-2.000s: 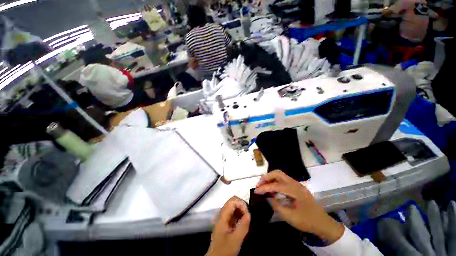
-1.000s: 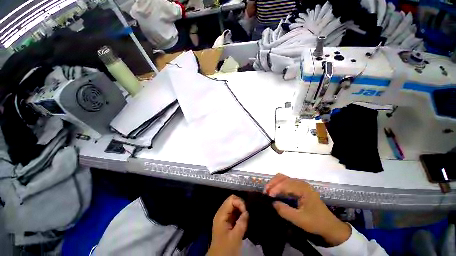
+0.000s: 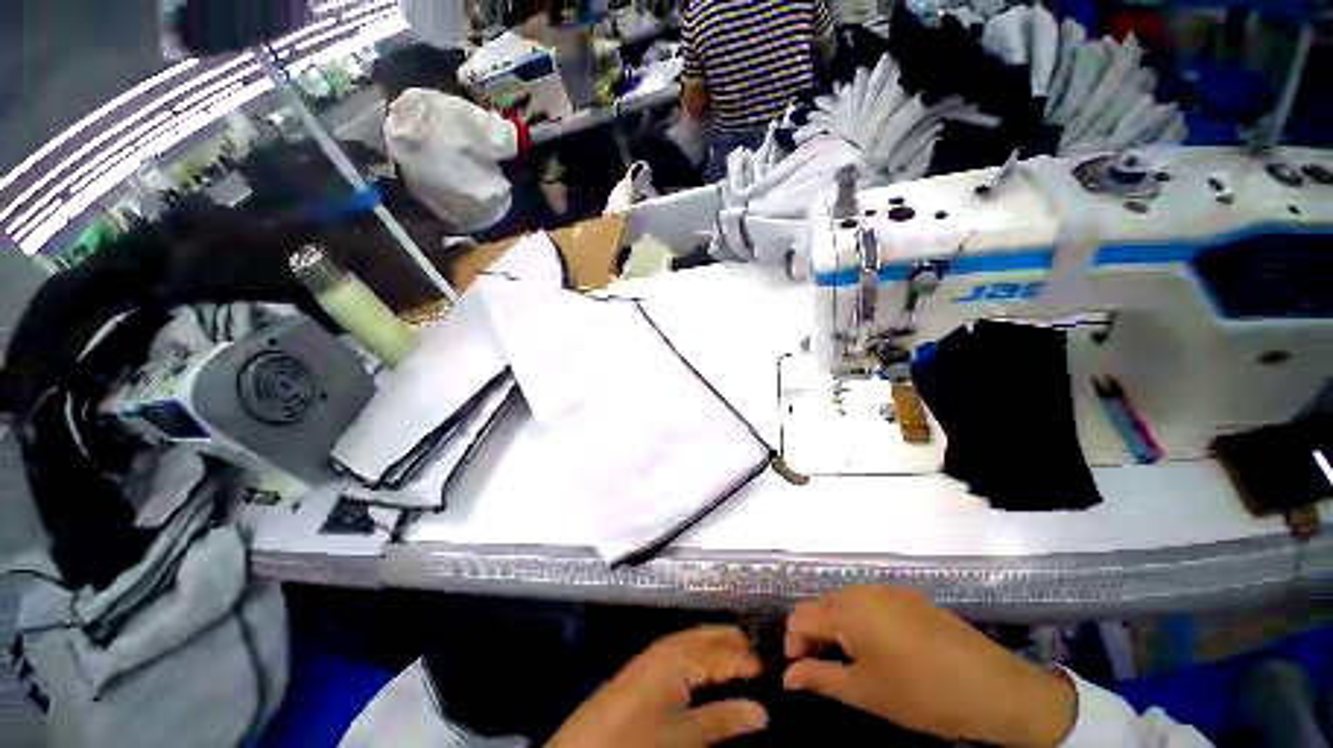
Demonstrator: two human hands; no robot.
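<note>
My left hand (image 3: 665,690) and my right hand (image 3: 928,669) are at the bottom centre, just below the table's front edge, with fingertips facing each other. Dark material lies between and under them; whether the fingers grip a black fabric piece cannot be told against the dark background. A white garment panel (image 3: 636,439) with a thin black edge lies on the table left of the needle plate (image 3: 841,439). A stack of black pieces (image 3: 1012,417) lies right of the needle area, against the white sewing machine (image 3: 1140,271). No fabric shows under the presser foot (image 3: 848,383).
Folded panels (image 3: 431,424), a grey box with a round grille (image 3: 271,387) and a pale green cone (image 3: 358,319) stand left. Pens (image 3: 1126,421) and a smartphone (image 3: 1275,465) lie right. Fanned bundles (image 3: 863,132) are behind the machine. Grey cloth (image 3: 183,628) hangs lower left. People sit beyond.
The view has swung, bringing the left side of the table in. My hands have gone from in front of the table edge to lower down; the black piece seen between them earlier is now indistinct.
</note>
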